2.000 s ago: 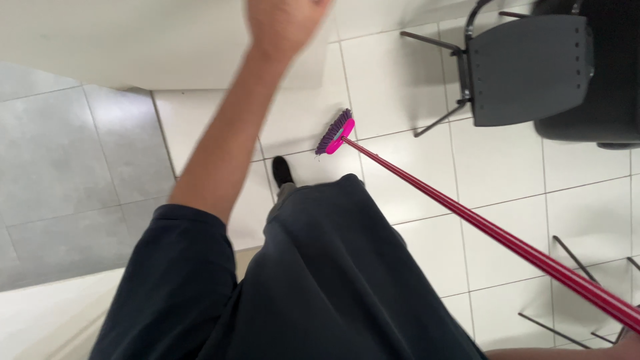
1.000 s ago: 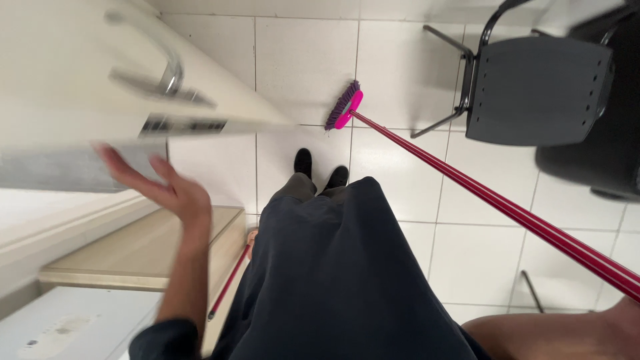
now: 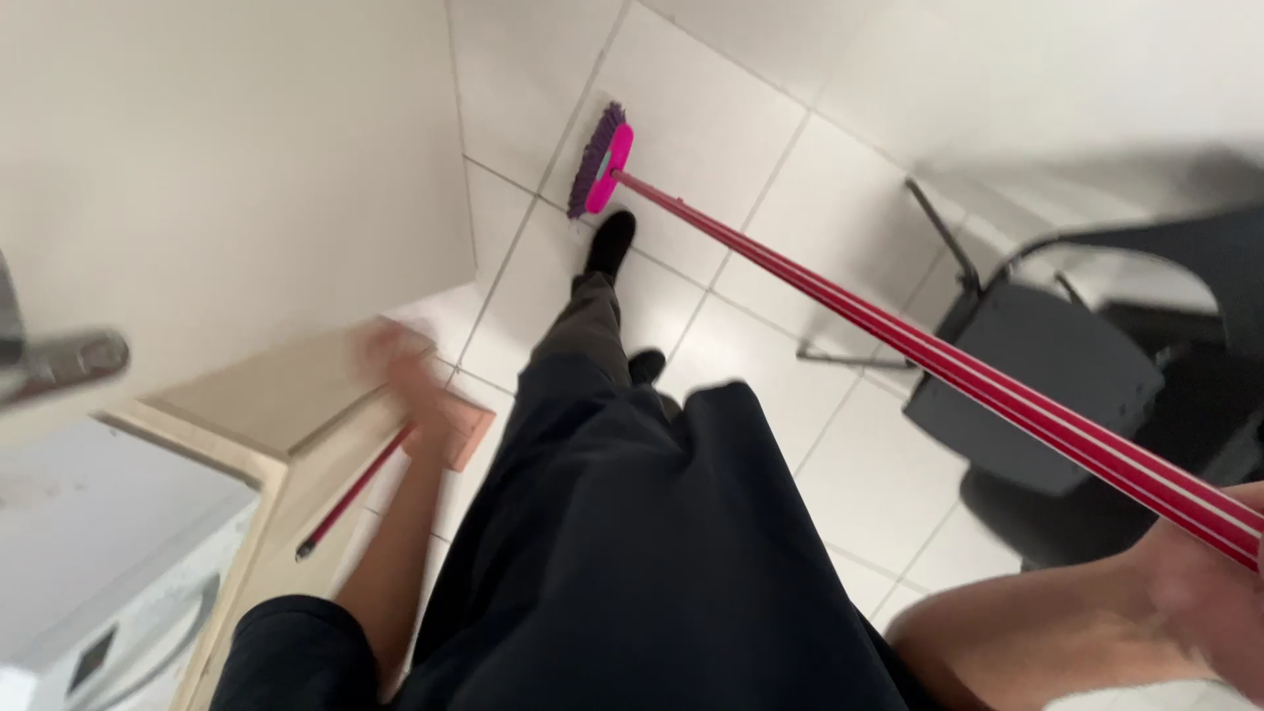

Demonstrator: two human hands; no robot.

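Observation:
A broom with a pink head and purple bristles (image 3: 604,163) rests on the tiled floor just beyond my black shoe. Its red, white-striped handle (image 3: 869,321) runs down to the right edge, where my right hand (image 3: 1215,602) is wrapped around it, partly cut off by the frame. My left hand (image 3: 395,355) is blurred, lifted at the left near the door edge, and seems to hold nothing. Below it, an orange-pink dustpan (image 3: 469,433) lies low by the cabinet, with a thin red stick (image 3: 355,494) slanting from it.
A pale door (image 3: 247,148) with a metal handle (image 3: 74,363) fills the upper left. A cream cabinet (image 3: 272,474) stands at the lower left beside a white appliance (image 3: 148,632). To the right is a dark grey chair (image 3: 1037,385) with metal legs, beside a black seat.
The door has swung across the upper left, and its handle now shows at the left edge. My left hand has moved away from the handle side. The view has turned.

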